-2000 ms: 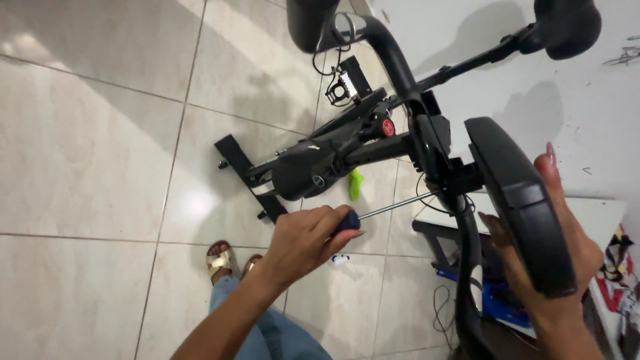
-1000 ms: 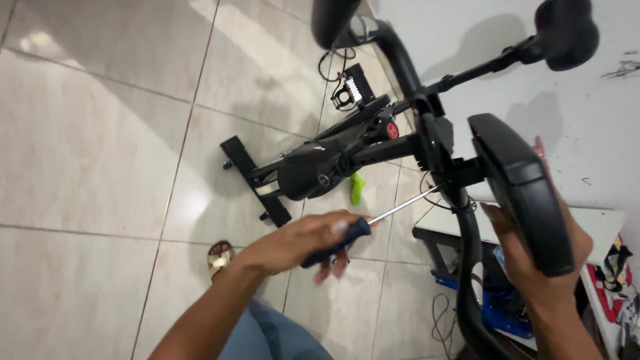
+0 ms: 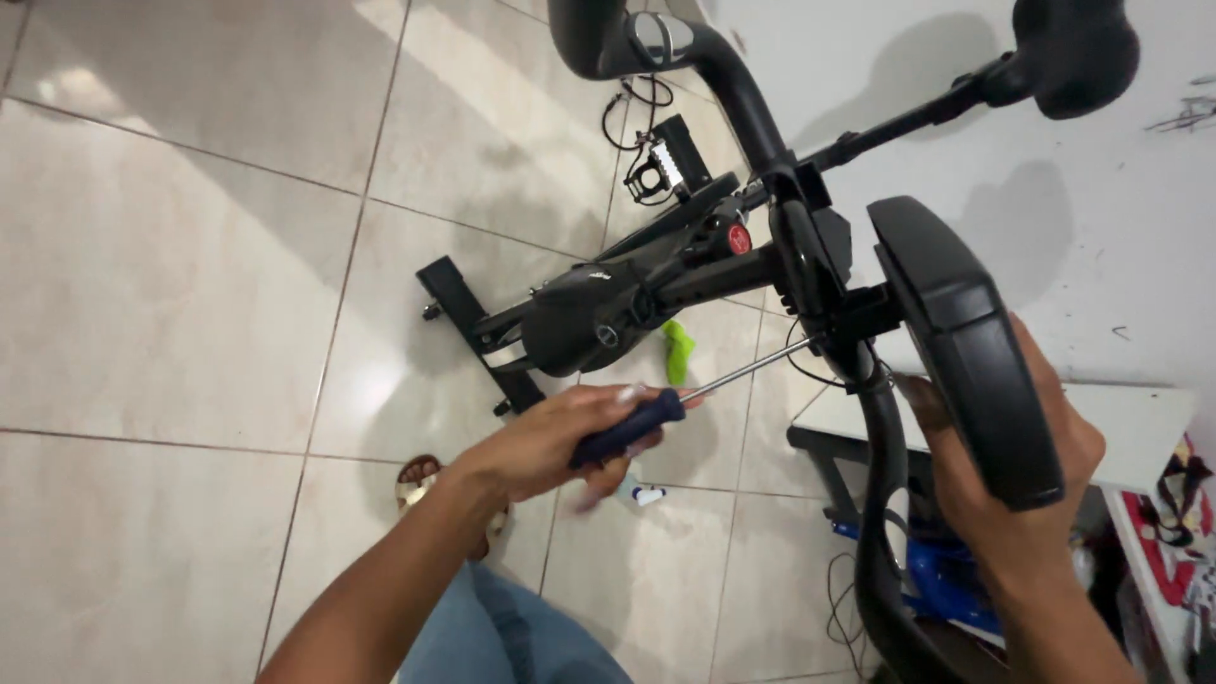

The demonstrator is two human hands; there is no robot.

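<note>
My left hand (image 3: 579, 442) holds a screwdriver (image 3: 632, 427) by its dark blue handle. The shaft slants up to the right, and its tip is at the bracket (image 3: 860, 316) beneath the console of an exercise bike; whether it sits in a screw cannot be told. My right hand (image 3: 1035, 475) grips the black console (image 3: 969, 351) from its far side, fingers partly hidden behind it. The black handlebar (image 3: 750, 95) curves past the bracket, with a thin cable (image 3: 807, 375) looping beside it. Below lies the bike's body (image 3: 589, 313).
The bike's saddle (image 3: 1078, 57) is near the white wall (image 3: 912, 57). A pedal (image 3: 655, 171) and a foot bar (image 3: 465, 313) are lower down. On the tiled floor lie a bright green item (image 3: 677, 351) and a small bottle (image 3: 649, 495). A white table (image 3: 1121, 408) stands at the right.
My left hand's fingers have shifted on the screwdriver: two seconds ago they wrapped its handle, and now more of the handle shows. My right hand stays on the console.
</note>
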